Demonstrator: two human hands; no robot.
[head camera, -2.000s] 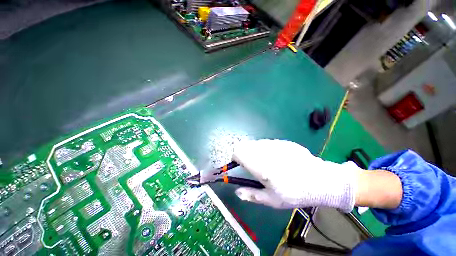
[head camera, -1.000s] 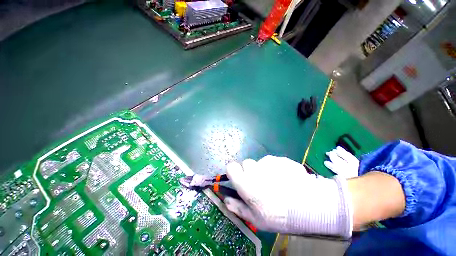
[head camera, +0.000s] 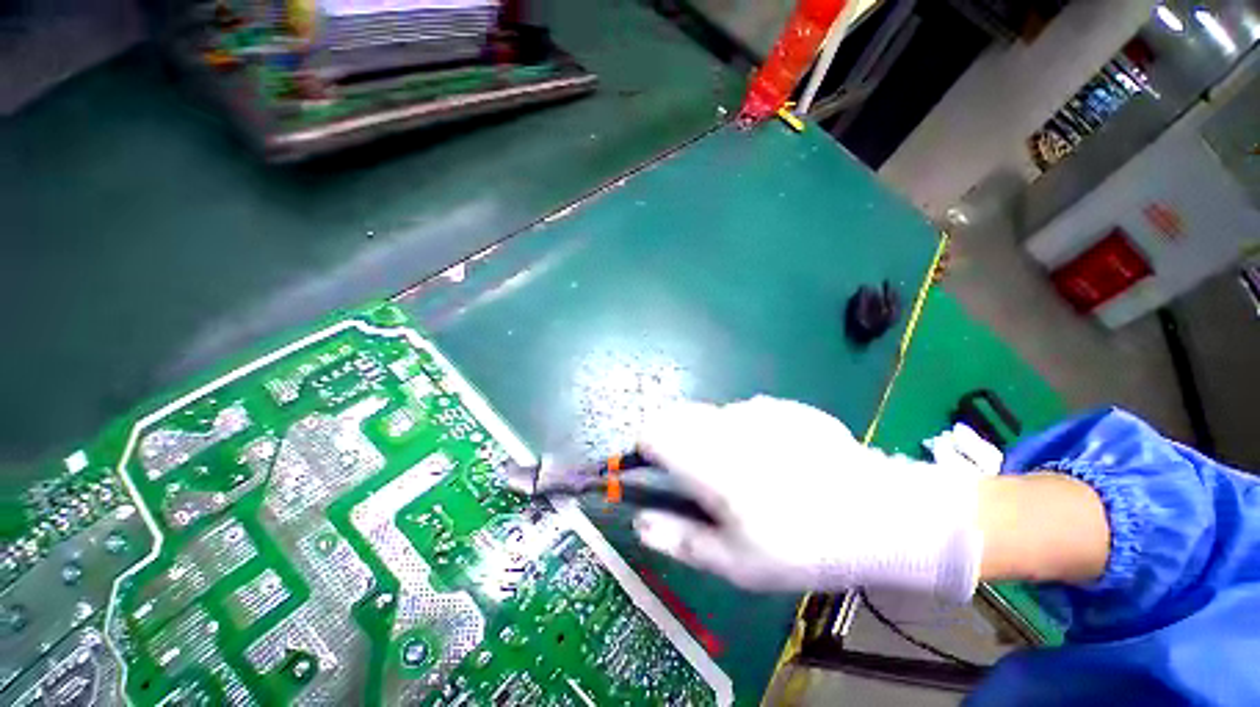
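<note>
A large green circuit board (head camera: 311, 518) lies solder side up at the lower left, with silvery areas and a pale border. My right hand (head camera: 815, 497), in a white knit glove, holds diagonal cutters (head camera: 615, 479) with black handles and orange parts. The metal jaws are at the board's right edge area, and look close together; whether they touch a lead cannot be told. My left hand is not in view. A thin red strip (head camera: 680, 608) shows beside the board's right edge.
A tray (head camera: 428, 118) with a component-side-up board stands at the upper left. A black object (head camera: 871, 314) lies near the yellow-taped edge. Pale specks (head camera: 629, 387) lie on the green mat. A white glove (head camera: 963, 448) and a black item lie at the right. A red post (head camera: 795, 58) slants behind.
The tray with the component-side-up board has moved left and nearer. The cutter handles look closer together than two seconds ago. The cutters remain at the board's right edge area.
</note>
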